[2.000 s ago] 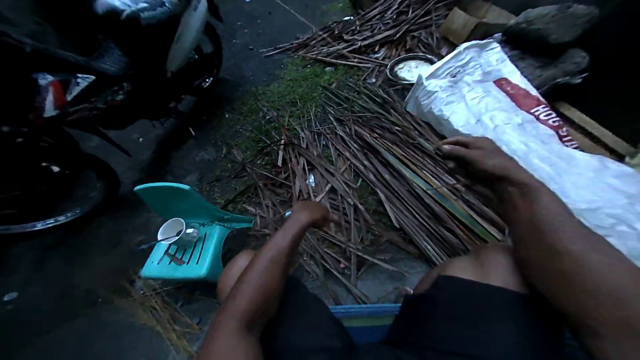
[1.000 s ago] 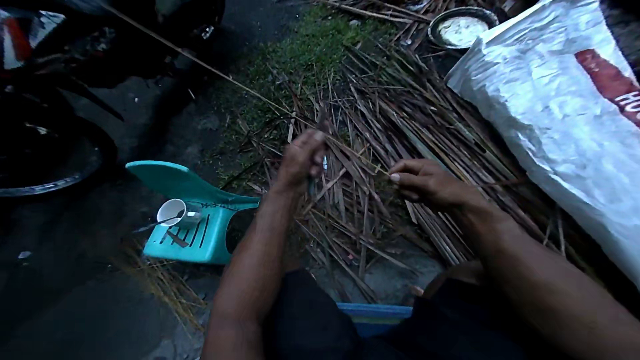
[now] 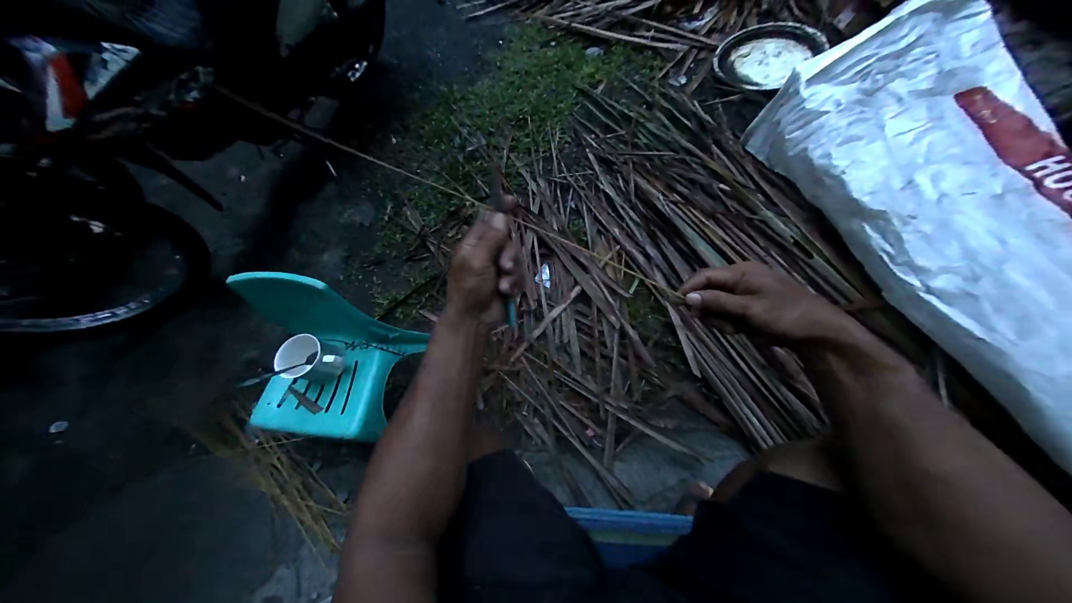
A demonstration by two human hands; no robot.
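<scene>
My left hand (image 3: 484, 266) is closed around a knife (image 3: 497, 188) with a teal handle, its dark blade pointing up and touching a long thin stick. My right hand (image 3: 737, 297) pinches the near end of that stick, probably a palm leaf midrib (image 3: 586, 251). From my right fingers the stick runs up and left past the blade, its far end over the dark ground by the motorcycle. Dry brown leaf strips (image 3: 620, 335) lie heaped on the ground beneath both hands.
At left, a small teal plastic chair (image 3: 327, 410) holds a white cup (image 3: 297, 355) with a spoon; thin sticks (image 3: 289, 477) lie beside it. A motorcycle (image 3: 92, 276) stands beyond. A white sack (image 3: 913, 159) lies at right, near a round pan (image 3: 770, 57). Grass (image 3: 519, 92) grows ahead.
Two seconds ago my right hand was over the leaf pile with no stick plainly seen; since one second ago it pinches the stick, with my left hand's knife against it. The view has shifted.
</scene>
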